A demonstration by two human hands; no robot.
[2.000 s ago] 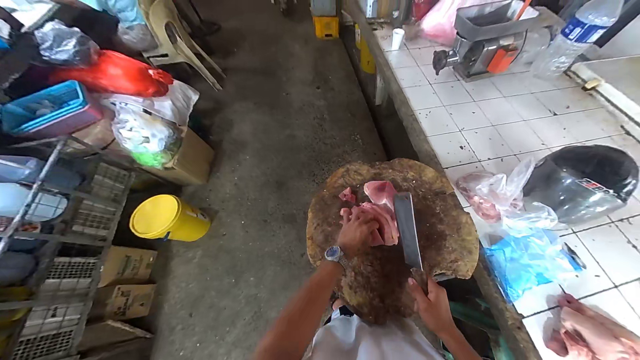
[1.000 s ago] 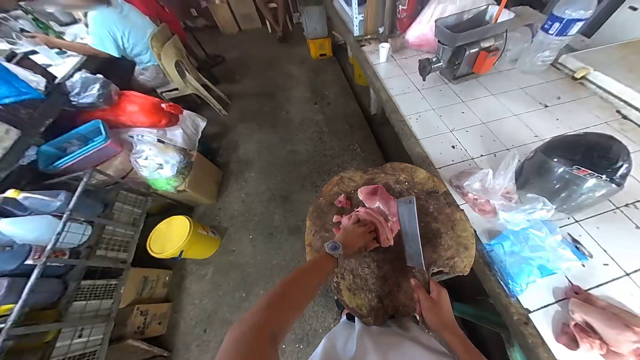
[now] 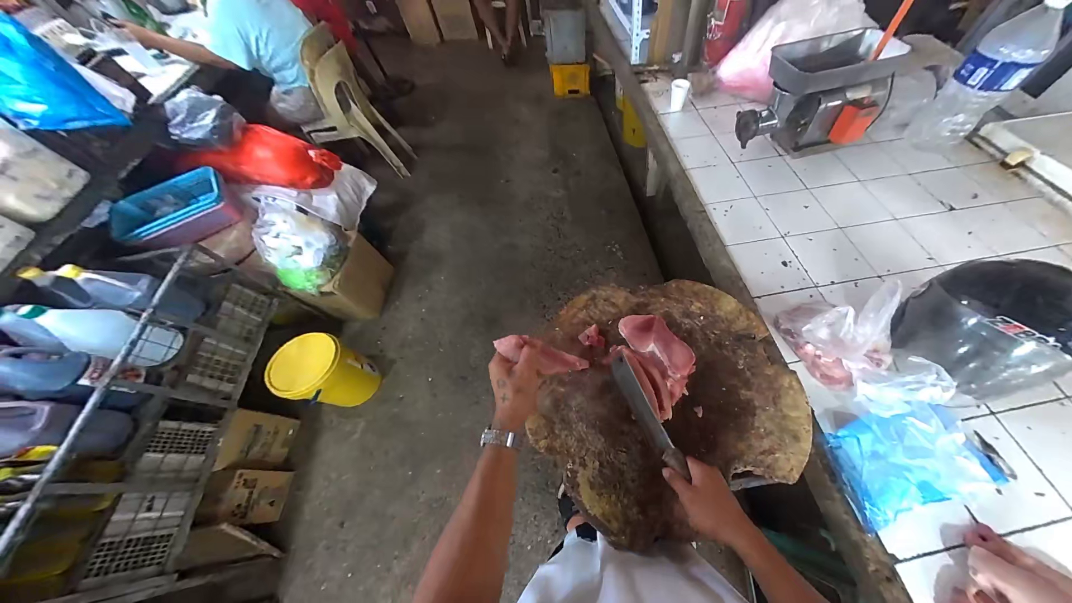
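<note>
A round wooden chopping block [image 3: 745,394] stands in front of me. My left hand [image 3: 512,389], with a metal watch on its wrist, grips a piece of raw meat [image 3: 548,357] over the block's left edge. My right hand [image 3: 708,501] holds a cleaver [image 3: 638,400] by its handle, blade pointing up and left. The blade lies along the left side of a pile of sliced raw meat [image 3: 657,347] on the block. A small meat scrap [image 3: 592,336] sits between the held piece and the pile.
Right, a tiled counter [image 3: 804,255] carries a meat grinder [image 3: 816,105], bagged meat [image 3: 829,343], a blue plastic bag [image 3: 909,461] and a dark helmet [image 3: 988,327]. Left are a yellow bucket [image 3: 322,368] and a wire rack [image 3: 180,427]. A person [image 3: 251,42] sits beyond, upper left.
My left hand has moved left, away from the pile, with a piece of meat in it. The cleaver has shifted from the pile's right side to its left. The view has turned slightly left.
</note>
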